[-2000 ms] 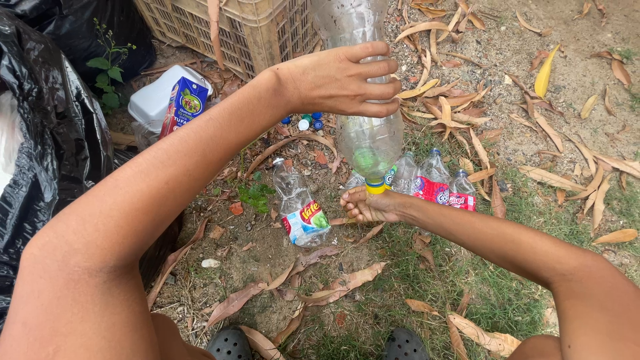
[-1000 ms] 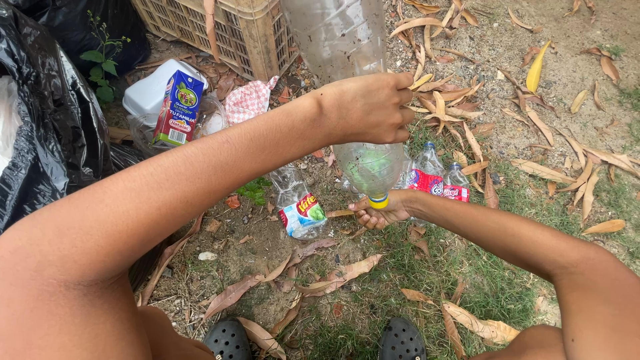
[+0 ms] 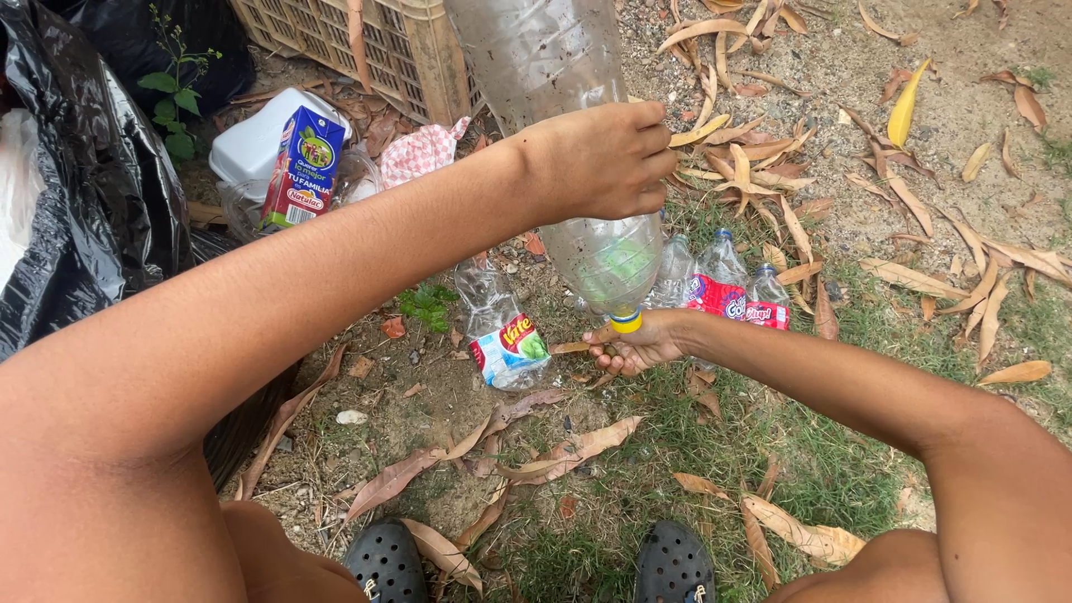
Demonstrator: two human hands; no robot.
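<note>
A large clear plastic bottle (image 3: 544, 63), dirty and wrinkled, is held upside down and slightly tilted in front of me. My left hand (image 3: 599, 159) wraps around its middle. At its neck, my right hand (image 3: 632, 343) grips beside the yellow cap (image 3: 626, 322). Something green shows through the lower bottle wall. Left of my right hand, a clear bottle with a colourful label (image 3: 511, 347) lies on the ground. Behind my right wrist are several small clear bottles with red labels (image 3: 718, 293), partly hidden by the big bottle and my forearm.
Black garbage bags (image 3: 100, 176) stand at the left. A plastic crate (image 3: 419, 59) is at the top, near a white foam container (image 3: 272, 138), a blue carton (image 3: 306, 163) and checkered paper (image 3: 423, 153). Dry leaves (image 3: 578, 452) cover soil and grass around my clogs (image 3: 674, 561).
Both hands keep hold of the big bottle. Its upper end leans further left than two seconds ago. The view has shifted a little, uncovering the checkered paper.
</note>
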